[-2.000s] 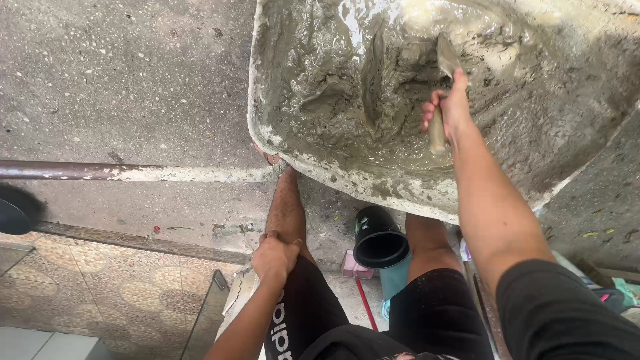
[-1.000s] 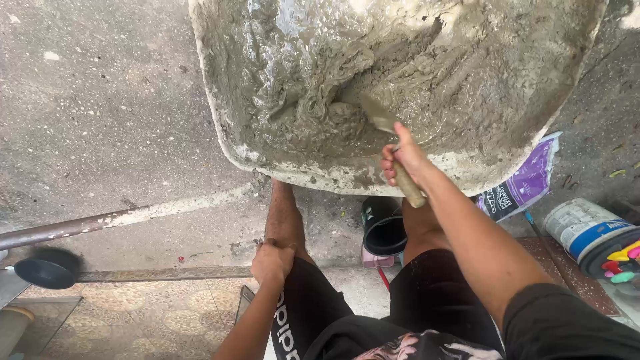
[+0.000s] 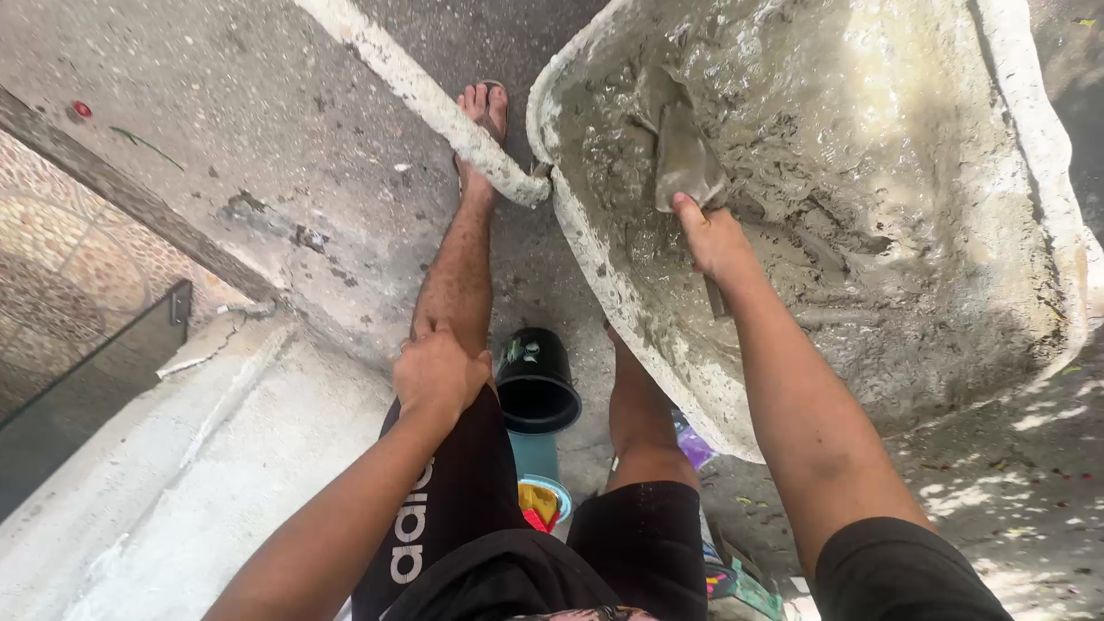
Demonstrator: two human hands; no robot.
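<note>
My right hand grips the handle of a trowel, whose blade is coated in grey mortar and lies in the wet mix at the left side of the tub. The wet mortar is spread over the inside of a large wheelbarrow tray, with a pale, crusted rim. Part of the trowel's handle shows below my hand. My left hand rests on my left knee, fingers curled over it, and holds no tool.
A mortar-crusted bar reaches the tray's left rim, across my sandalled foot. A black bucket stands between my legs, above a blue container. At the lower left are a white ledge and a dark glass panel.
The trowel in my right hand has moved to the mortar near the tray's left side. My left hand stays on my knee. The view has shifted and turned.
</note>
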